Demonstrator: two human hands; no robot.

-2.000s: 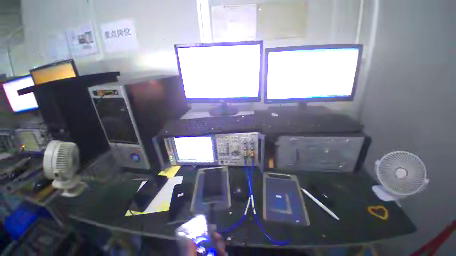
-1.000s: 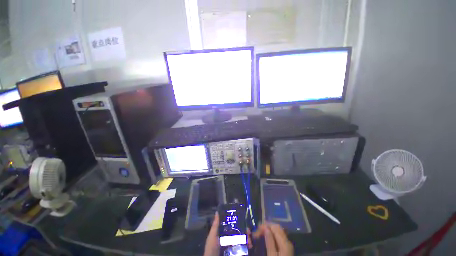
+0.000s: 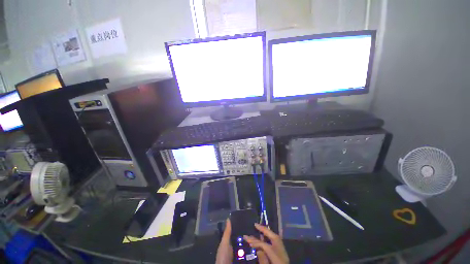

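A dark smartphone [image 3: 244, 221] with small lit icons on its lower screen is upright at the bottom centre. My left hand [image 3: 224, 246] holds it by its left edge. My right hand [image 3: 270, 246] is at its right side, fingers over the lower screen; whether it also grips the phone I cannot tell. Behind the phone, a flat test fixture [image 3: 210, 198] with a pale rim lies on the bench, and a second fixture [image 3: 300, 209] lies to the right. Blue cables [image 3: 261, 191] run down between them from the radio tester [image 3: 242, 157].
Papers [image 3: 160, 219] and dark phone-like slabs [image 3: 181, 221] lie left. A white pen [image 3: 341, 212], black mouse [image 3: 341, 198] and white fan [image 3: 426, 172] stand or lie right. Another fan [image 3: 50, 188] and a computer tower [image 3: 111, 144] are left. Twin monitors [image 3: 219, 69] stand behind.
The phone has come up into view from the bottom edge and its screen is now mostly dark. My right hand has moved left onto its lower screen.
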